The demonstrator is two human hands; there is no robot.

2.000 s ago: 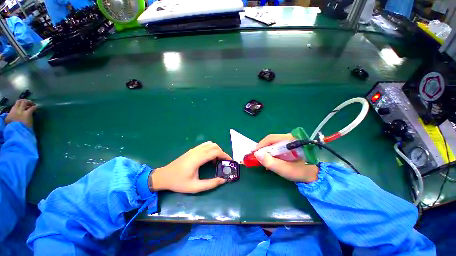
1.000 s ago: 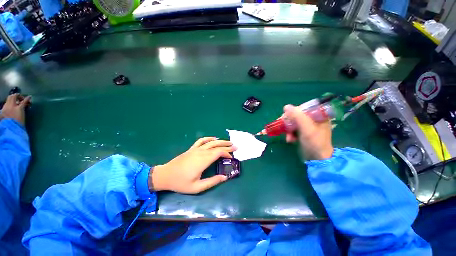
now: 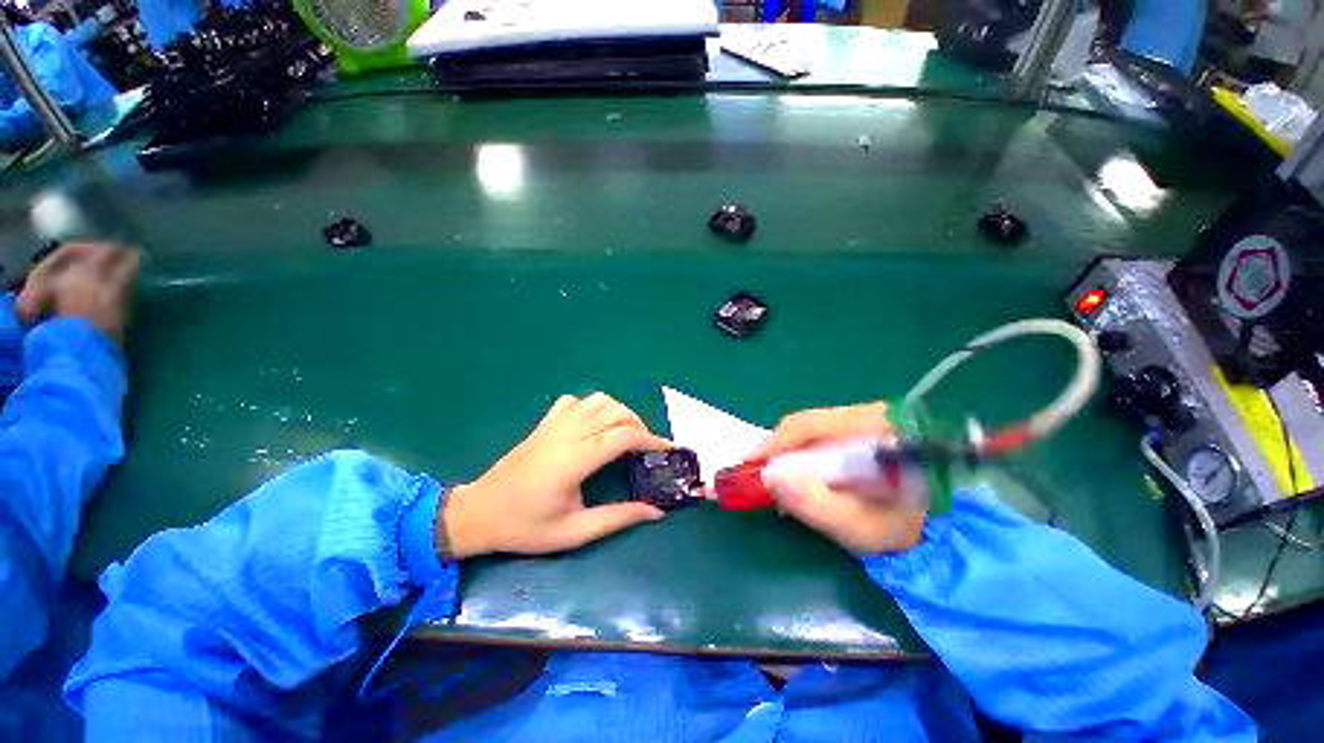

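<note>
A small black housing (image 3: pixel 667 478) lies on the green bench between the thumb and fingers of my left hand (image 3: pixel 555 482). My right hand (image 3: pixel 842 476) holds the dispensing syringe (image 3: pixel 746 486) like a pen. Its red lower part points left and its tip is at the right edge of the housing; whether they touch cannot be told. The white wiping paper (image 3: pixel 706 424) lies behind the tip, partly hidden by my right hand. The syringe's rear and green fitting are blurred.
Another housing (image 3: pixel 741 314) lies ahead, with several more farther back. The glue dispenser controller (image 3: pixel 1162 391) stands at right, joined to the syringe by an air hose (image 3: pixel 1077 346). Another person's blurred hands (image 3: pixel 87 288) are at far left. A green desk fan (image 3: pixel 357 26) is at the back.
The syringe has moved left and down from above the paper to the housing. My left hand stays at the housing. The other person's hands have shifted slightly right.
</note>
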